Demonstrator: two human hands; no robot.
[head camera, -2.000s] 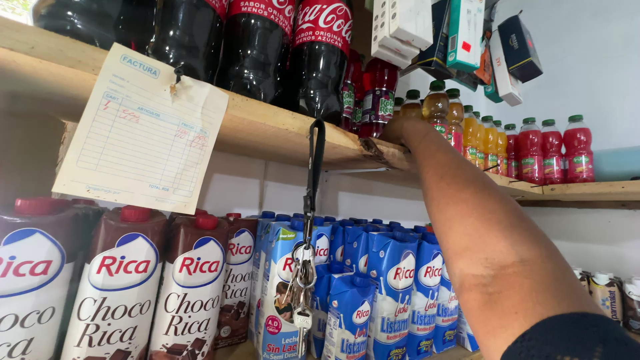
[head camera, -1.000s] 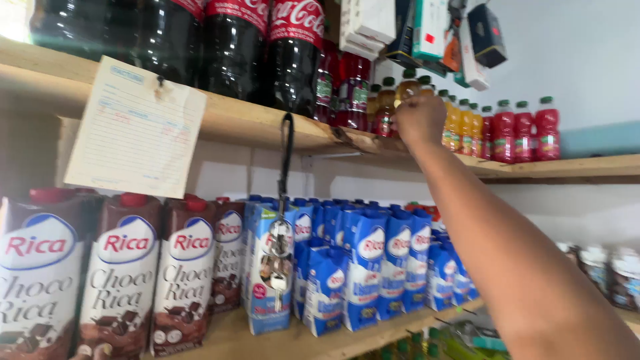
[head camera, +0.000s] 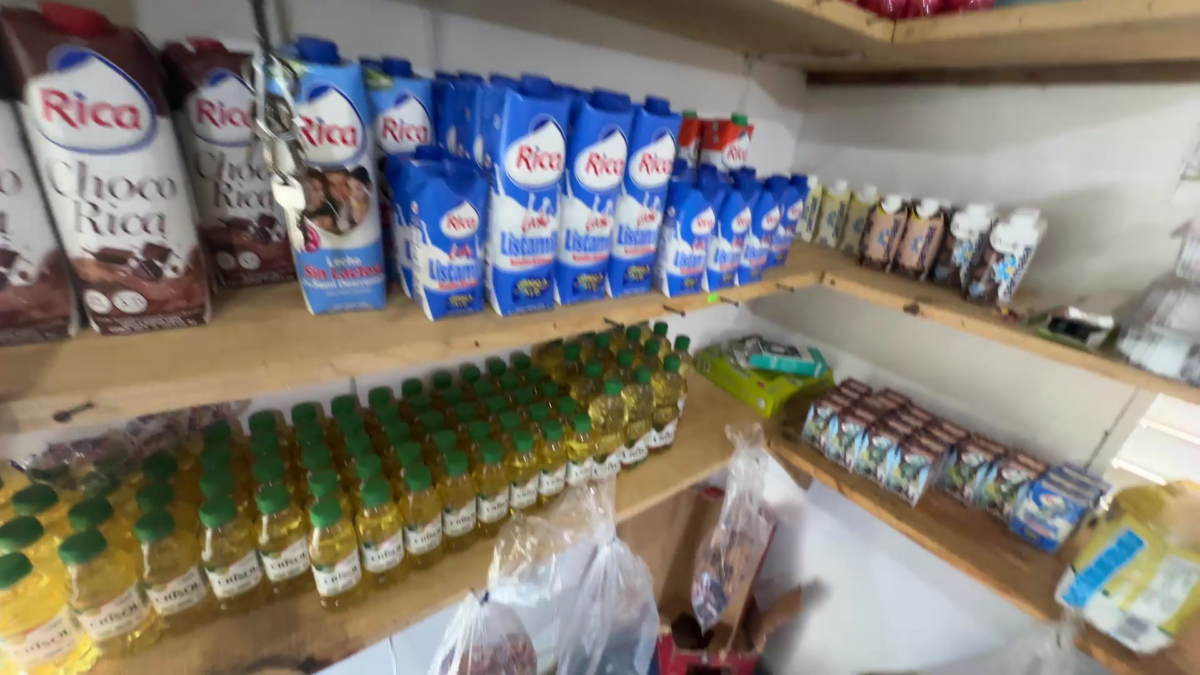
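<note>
Neither of my hands shows clearly in the head view. At the right edge, a blurred skin-toned patch lies against a yellow plastic package (head camera: 1130, 567); I cannot tell whether it is my right hand or whether it grips the package. My left hand is out of view. On the upper shelf stand brown chocolate milk cartons (head camera: 117, 187), a light blue milk carton (head camera: 342, 248) and blue milk cartons (head camera: 534, 197). Keys (head camera: 286, 173) hang on a cord before them. Below, rows of oil bottles with green caps (head camera: 337, 553) fill the shelf.
Small drink cartons (head camera: 886, 234) line the right-hand shelf (head camera: 937, 309). Beneath it stand small drink packs (head camera: 881, 441) beside a green box (head camera: 750, 380). Clear plastic bags (head camera: 600, 581) hang by the lower shelf edge (head camera: 694, 469), near an opened cardboard box (head camera: 703, 647). Nails stick out of the shelf edges.
The view has swung down and right. The arm that reached to the small bottles on the top shelf no longer shows there.
</note>
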